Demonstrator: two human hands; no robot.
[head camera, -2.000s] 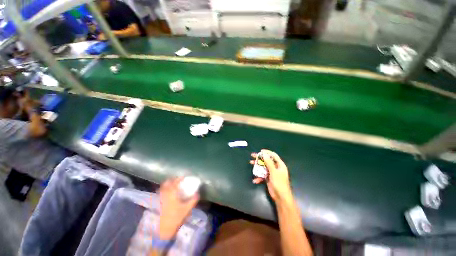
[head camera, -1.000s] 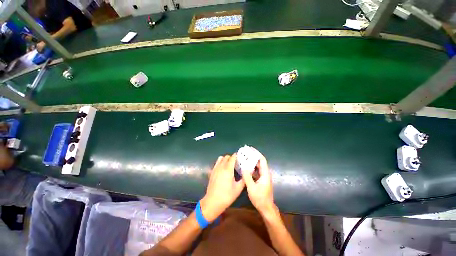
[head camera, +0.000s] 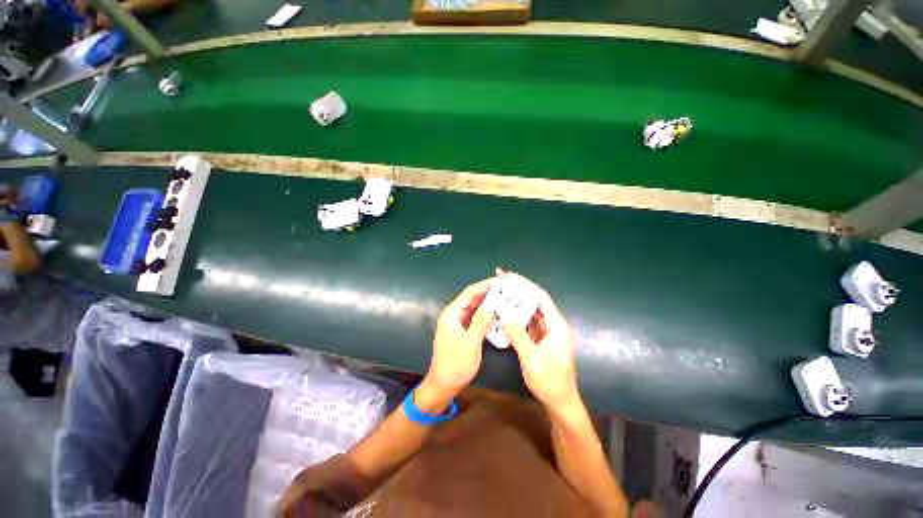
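A white adapter unit (head camera: 514, 293) is held in both hands above the dark green bench, in front of me. My left hand (head camera: 462, 339), with a blue band at the wrist, grips its left side. My right hand (head camera: 543, 347) grips its right side, with the thumb on its face. The fingers cover part of it, so I cannot tell whether it is fully closed. Two white inner assemblies (head camera: 340, 213) lie close together on the bench. A small white strip (head camera: 432, 241) lies to their right.
Several plug-end housings (head camera: 851, 331) stand at the bench's right, near a black cable (head camera: 731, 448). A white socket strip (head camera: 174, 228) and a blue tray (head camera: 131, 232) are at left. Lined bins (head camera: 218, 369) stand below left. The green belt (head camera: 486, 101) carries white parts.
Earlier the hands were apart, each with a white piece; now both hold one unit together. Since a second ago the fingers have shifted around it. The view has tilted down.
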